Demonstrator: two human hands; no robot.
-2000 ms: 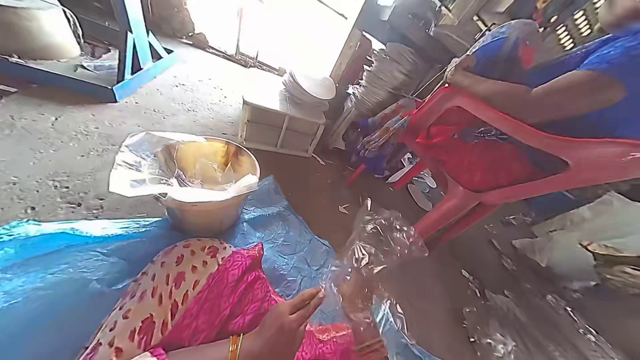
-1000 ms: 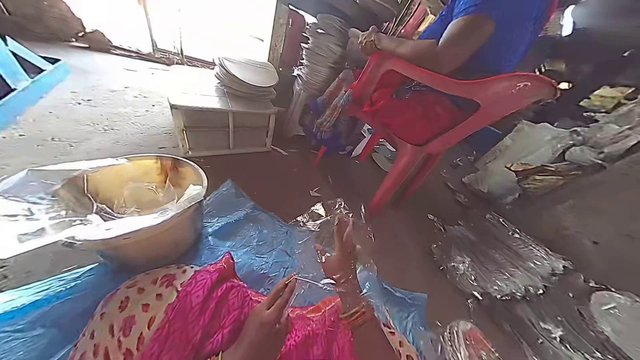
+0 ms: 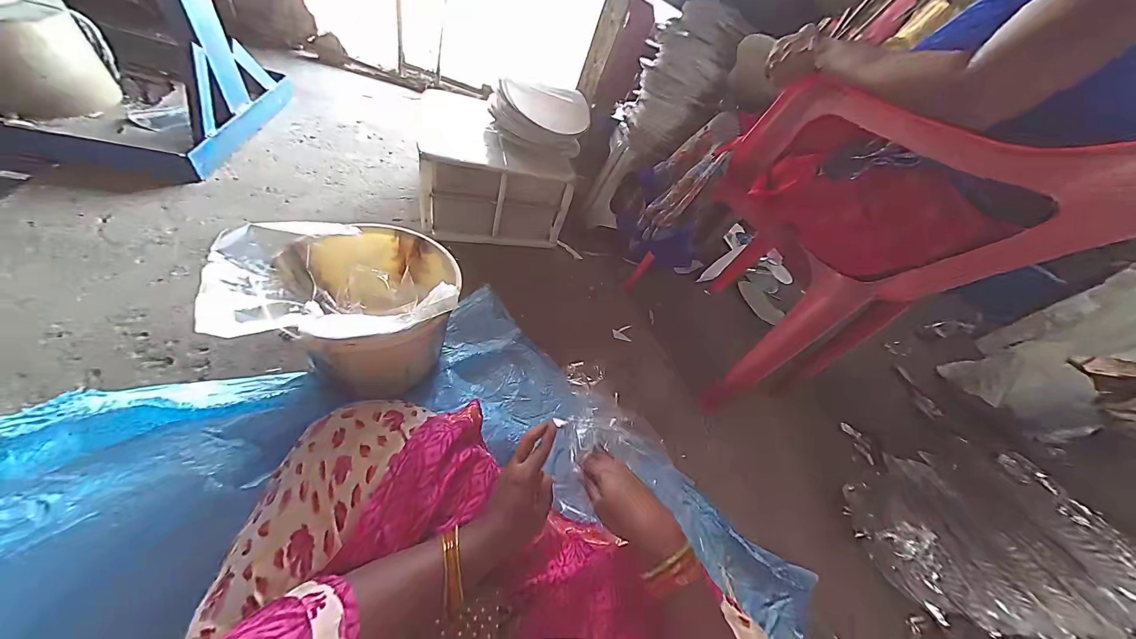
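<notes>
My left hand [image 3: 525, 484] is raised above my lap, a small white thing pinched between its fingertips. Close to its right, my right hand [image 3: 626, 501] grips a clear plastic bag or film [image 3: 590, 422], blurred and see-through, that spreads up and away from the fingers. The fingertips of the two hands are a short way apart. Beyond the left hand a metal bowl [image 3: 382, 355] stands on a blue plastic sheet [image 3: 497, 355]; clear plastic film [image 3: 244, 288] lies in it and over its left rim.
A red plastic chair [image 3: 843, 302] with a seated person [image 3: 976, 80] stands at the right. Farther off, a white box-like stand [image 3: 497, 200] bears stacked pale discs [image 3: 541, 115]. A blue metal frame [image 3: 217, 146] is at the upper left. Shiny plastic pieces [image 3: 967, 541] lie at the lower right.
My right hand, upright with fingers raised a second ago, is now lower and bent toward my left hand. The view has swung left, then right, then back.
</notes>
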